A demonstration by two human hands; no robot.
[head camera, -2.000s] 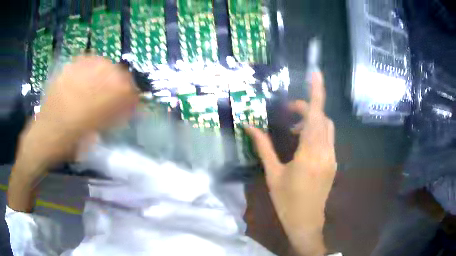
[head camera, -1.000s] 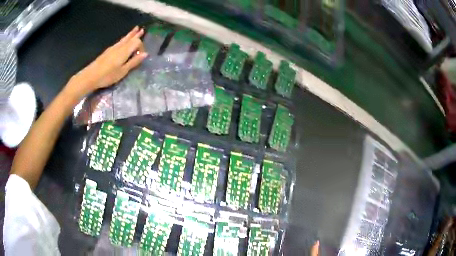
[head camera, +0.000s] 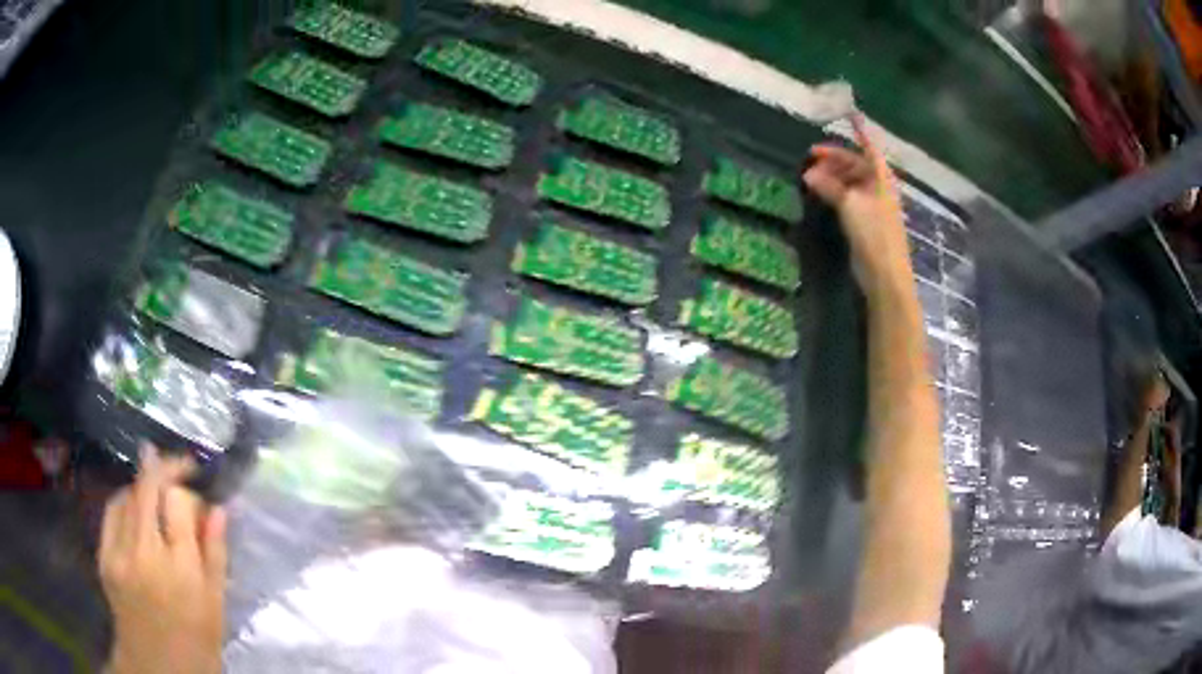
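Observation:
Green keypad circuit boards [head camera: 567, 340] lie in rows in a dark, shiny blister tray [head camera: 490, 171]. Two boards at the lower left have silvery dome sheets [head camera: 218, 311] on them, with green ends showing. My left hand [head camera: 161, 560] is at the tray's lower left corner, fingers bent upward; glare and blur hide whether it holds anything. My right hand [head camera: 863, 184] is past the tray's far right corner, index finger extended. A small pale, blurred piece [head camera: 833, 102] is at that fingertip. Crinkled clear film [head camera: 376, 454] covers some boards near my lap.
Pale gridded sheets [head camera: 939, 296] lie right of the tray, partly behind my right forearm. Clear plastic [head camera: 1041, 441] lies beyond them. A pale edge [head camera: 672, 50] borders the green strip behind the tray. Another person's arm [head camera: 1131, 454] shows at the far right.
The view has turned. My left hand has come from the tray's far left to its near left corner, and the gridded sheet is gone from it. My right hand has moved to the far right.

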